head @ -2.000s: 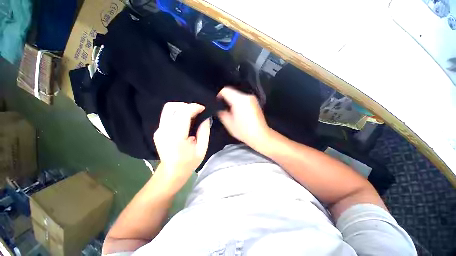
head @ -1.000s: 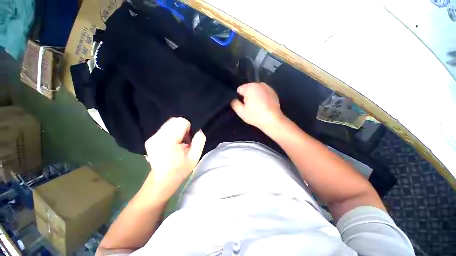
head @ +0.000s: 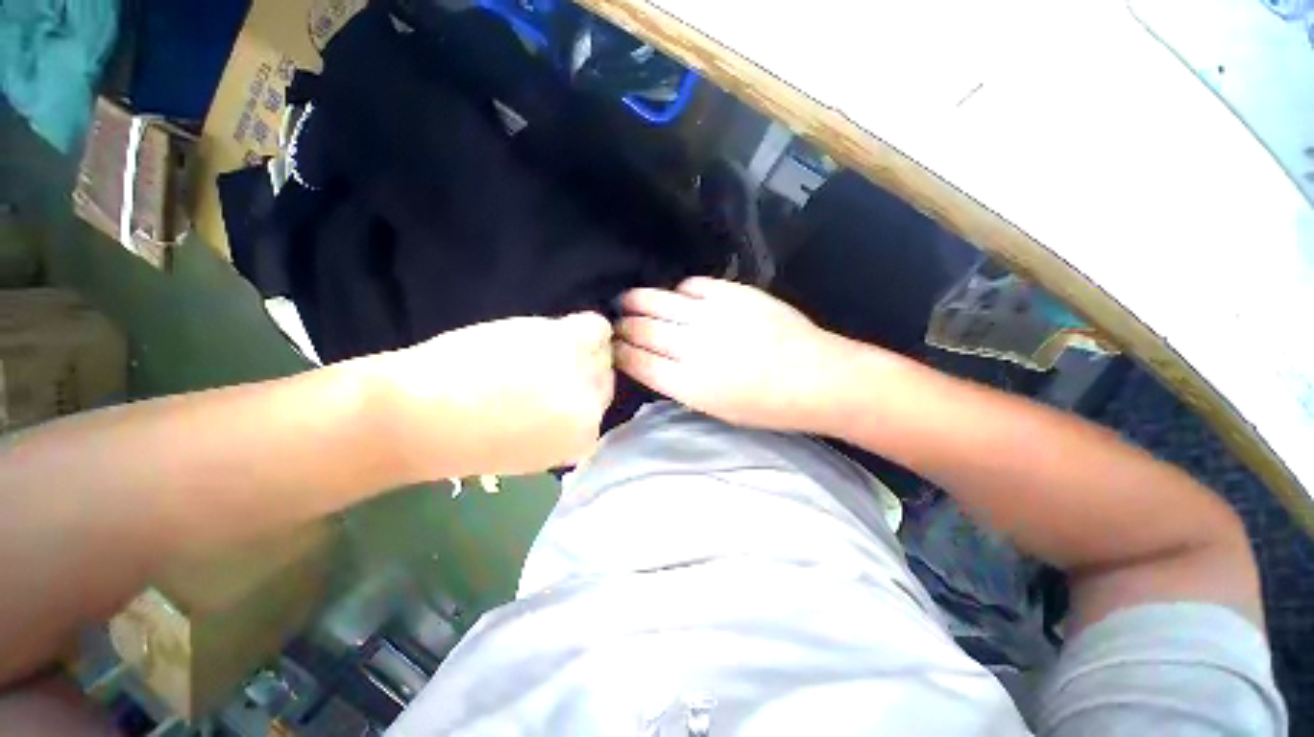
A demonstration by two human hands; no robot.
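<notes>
A large black garment (head: 476,216) lies in a heap over my lap and forward to the left, with small white marks at its far edge. My left hand (head: 526,392) is closed on the garment's near part, its back towards me. My right hand (head: 706,349) is right beside it, fingers bent on the same cloth. The two hands meet at the middle of the lap. The cloth between the fingers is mostly hidden by the hands.
A white table (head: 1009,130) with a wooden edge curves across the upper right. A blue plastic crate (head: 666,101) is under that edge. Cardboard boxes (head: 61,346) stand on the green floor at left. A strapped cardboard bundle (head: 133,180) lies near the heap.
My hands were apart with cloth stretched between them and are now together. My left forearm has swung up to lie nearly level. The view has shifted slightly.
</notes>
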